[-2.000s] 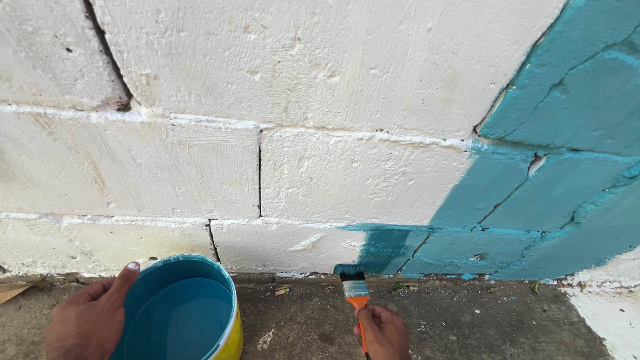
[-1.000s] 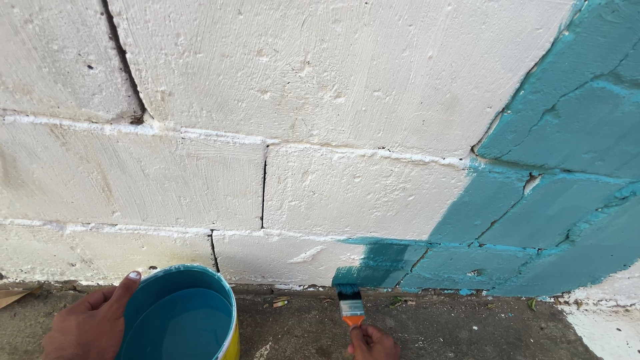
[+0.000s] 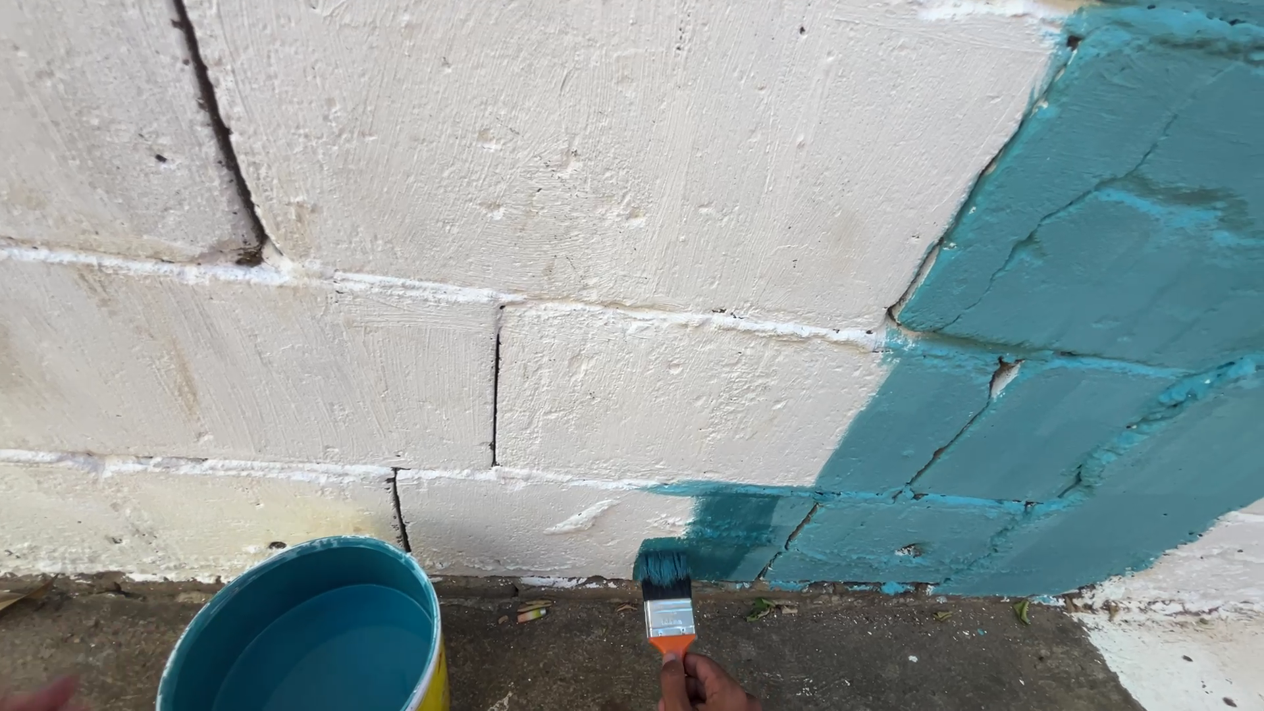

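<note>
My right hand (image 3: pixel 703 683), at the bottom edge, grips the orange handle of a paintbrush (image 3: pixel 670 610) with a metal ferrule. Teal paint coats its dark bristles, which touch the lowest course of the block wall (image 3: pixel 632 395), at the left end of a darker, wet-looking teal patch (image 3: pixel 736 528). Left of the brush is a yellow bucket (image 3: pixel 432 632) holding teal paint (image 3: pixel 326 657). Only blurred fingertips of my left hand (image 3: pixel 44 694) show in the bottom left corner, apart from the bucket; whether they hold anything is hidden.
The wall is white at left and centre, teal at right (image 3: pixel 1116 267), with cracks and open joints between blocks. A concrete floor (image 3: pixel 839 652) runs along its foot, with small leaves and bits of debris. A white-painted surface (image 3: pixel 1185 642) borders the floor at lower right.
My left hand, earlier at the bucket's left rim, has moved off it toward the bottom left corner. Teal paint now reaches lower on the bottom course, where the brush is.
</note>
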